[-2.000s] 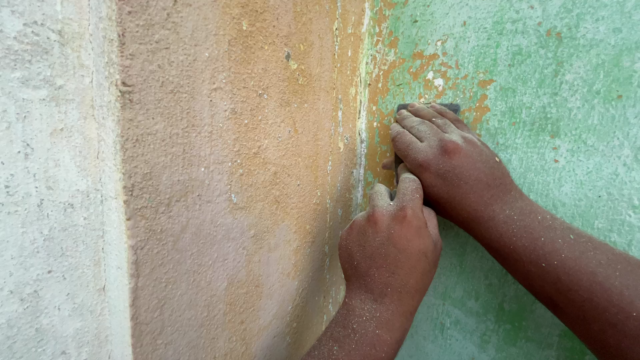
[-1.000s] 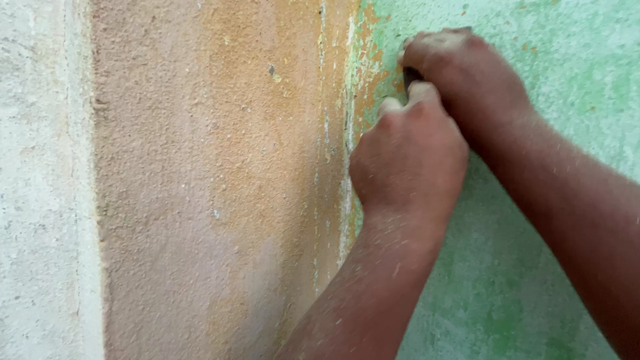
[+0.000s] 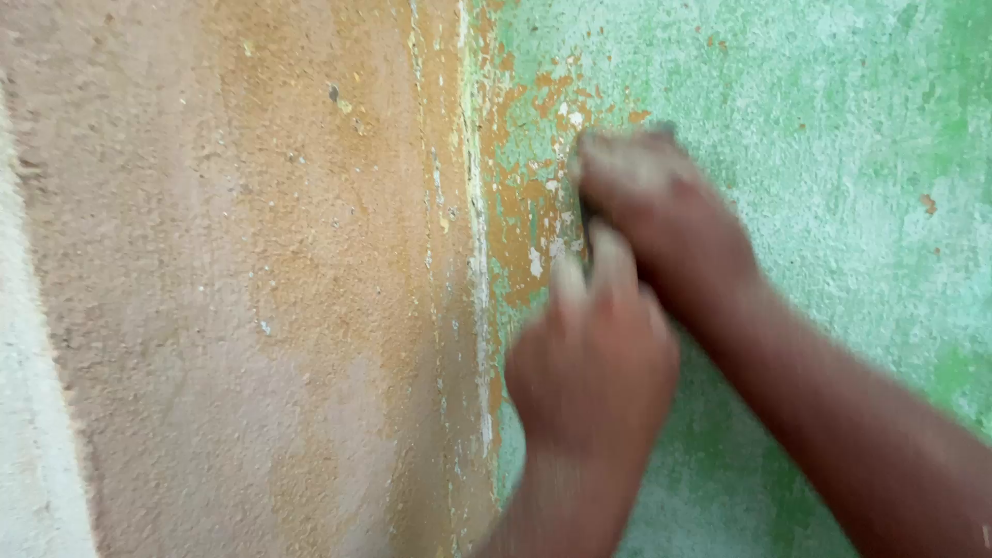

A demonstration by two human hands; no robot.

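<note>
A dark, flat hand tool (image 3: 585,225), mostly hidden by my hands, lies against the green painted wall (image 3: 852,232). My right hand (image 3: 666,205) is closed over its upper part, blurred by motion. Below it, my left hand (image 3: 593,349) grips the lower part, with two fingers stretched up along the tool. Pale dust coats the fingers. Left of the hands, the green paint is worn off in patches that show orange and white beneath. The tool's exact kind cannot be told.
An inside corner (image 3: 474,201) with cracked, flaking white and yellow paint runs down just left of my hands. Beyond it stands a rough orange and pinkish wall (image 3: 310,232), bordered by a white strip (image 3: 35,434) at the far left.
Both hands moved up the wall with the tool between the first and second frames, and are lower again now, right of the bare orange patch. The view has shifted somewhat.
</note>
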